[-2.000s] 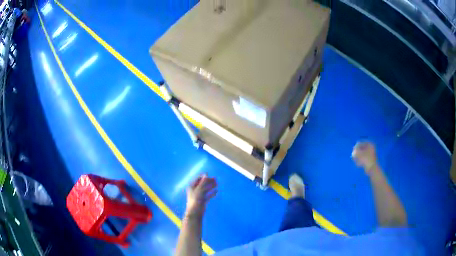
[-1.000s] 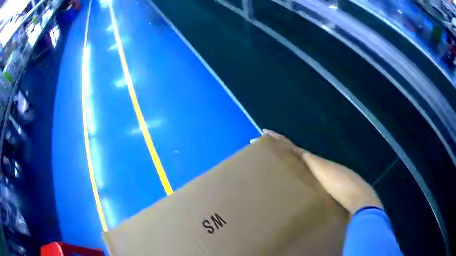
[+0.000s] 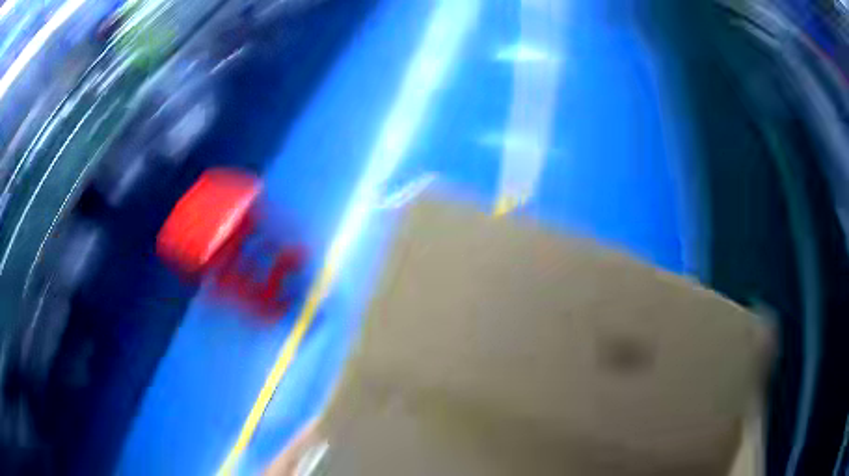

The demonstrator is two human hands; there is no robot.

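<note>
The frame is strongly blurred. A large brown carton (image 3: 559, 307) fills the lower middle and right, with a dark smudged mark on its top. My left hand (image 3: 296, 453) shows only as a small blurred patch of skin at the bottom edge, beside the carton's lower left side. Its fingers and grip cannot be made out. I cannot make out my right hand; a pale strip runs down the carton's right side, too blurred to name. What is under the carton is hidden.
A red plastic stool (image 3: 209, 223) stands on the blue floor left of the carton. A yellow lane line (image 3: 279, 365) runs between them. A dark green line surface (image 3: 745, 186) lies along the right. Blurred racks or equipment line the left.
The view has swung, so the carton lies further right and the stool is fully in view. My right hand, on the carton's corner one second ago, is no longer discernible. A patch of my left hand appears.
</note>
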